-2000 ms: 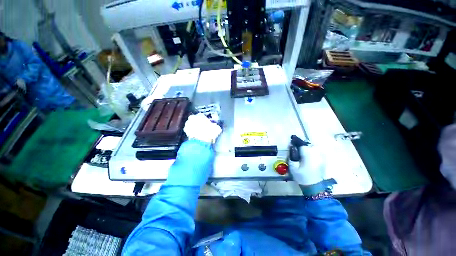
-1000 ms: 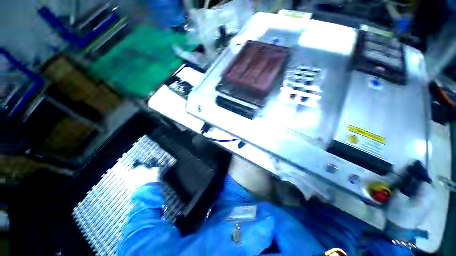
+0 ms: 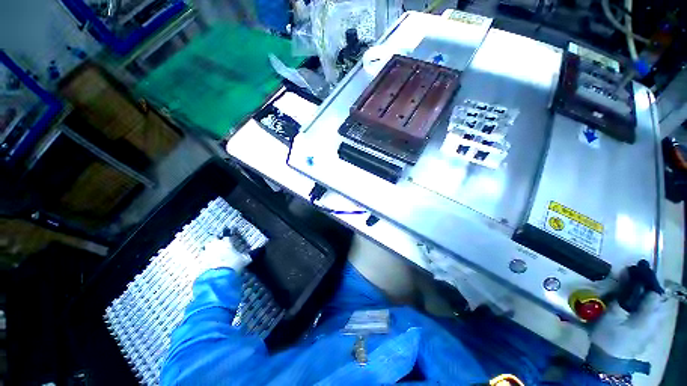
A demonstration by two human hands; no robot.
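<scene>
A black tray (image 3: 303, 280) low at the left holds close rows of silver-white parts (image 3: 162, 290). My left hand (image 3: 226, 252), in a white glove with black fingertips, is on the parts near the right side of the rows; whether its fingers grip one is unclear. My right hand (image 3: 633, 307), gloved with black fingertips, rests at the machine's front right corner, its grip unclear. Loose white parts with dark openings (image 3: 480, 134) lie on the plate between two fixtures. The left brown fixture (image 3: 407, 96) has slots that look empty. The right fixture (image 3: 599, 90) holds pale parts.
The red emergency stop (image 3: 588, 307) is beside my right hand. Two round buttons (image 3: 517, 266) are on the front edge. A black bar (image 3: 561, 254) lies before the right plate. A green-matted bench (image 3: 218, 79) and plastic bags (image 3: 331, 34) are beyond the machine's left side.
My left hand has left the loose parts on the machine and moved down left into the tray. The view has turned left and down. My right hand has stayed at the front right corner.
</scene>
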